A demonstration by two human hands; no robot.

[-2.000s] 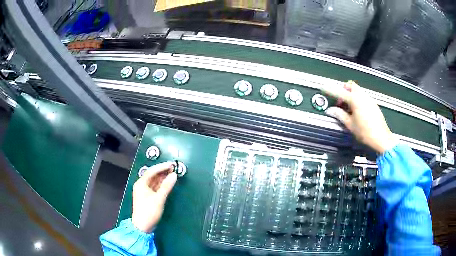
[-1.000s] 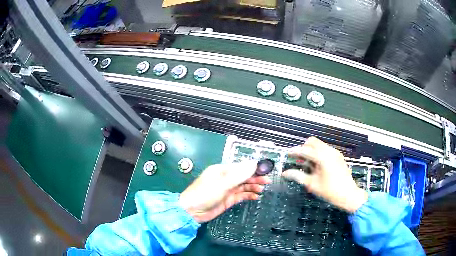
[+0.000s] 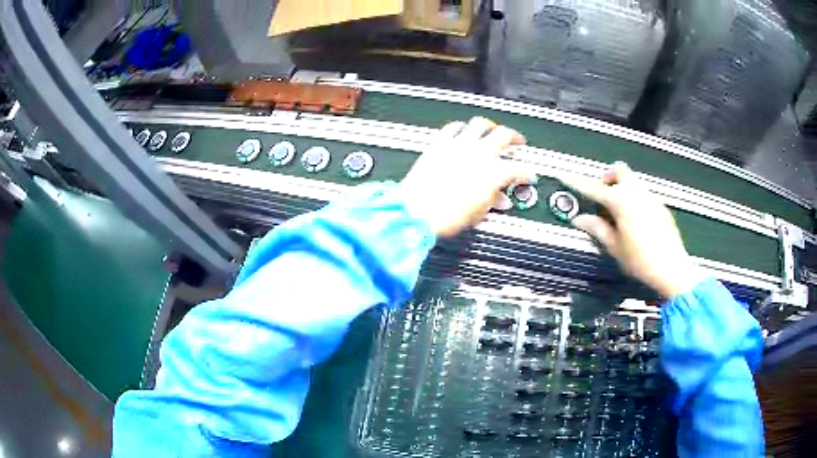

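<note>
My left hand [image 3: 466, 174] reaches over the conveyor belt [image 3: 408, 170], its fingertips at the left edge of a round part [image 3: 522, 195]; whether they grip it is unclear. My right hand [image 3: 640, 233] has thumb and index finger apart around another round part [image 3: 563, 206], which lies on the belt, white rim up. The clear blister tray [image 3: 403, 376] lies below on the green bench. Dark parts stand on edge in its middle and right pockets; its left columns look unfilled. My right sleeve covers the tray's right side.
More round parts [image 3: 357, 164] lie on the belt to the left. An orange-brown carrier [image 3: 296, 94] sits on the far belt. A grey post [image 3: 116, 134] rises at left. Tall translucent tray stacks [image 3: 573, 54] and cardboard [image 3: 331, 11] stand behind the conveyor.
Both hands have moved from over the tray up to the belt. The dark part my left hand held is no longer seen in it. The orange-brown carrier has shifted right.
</note>
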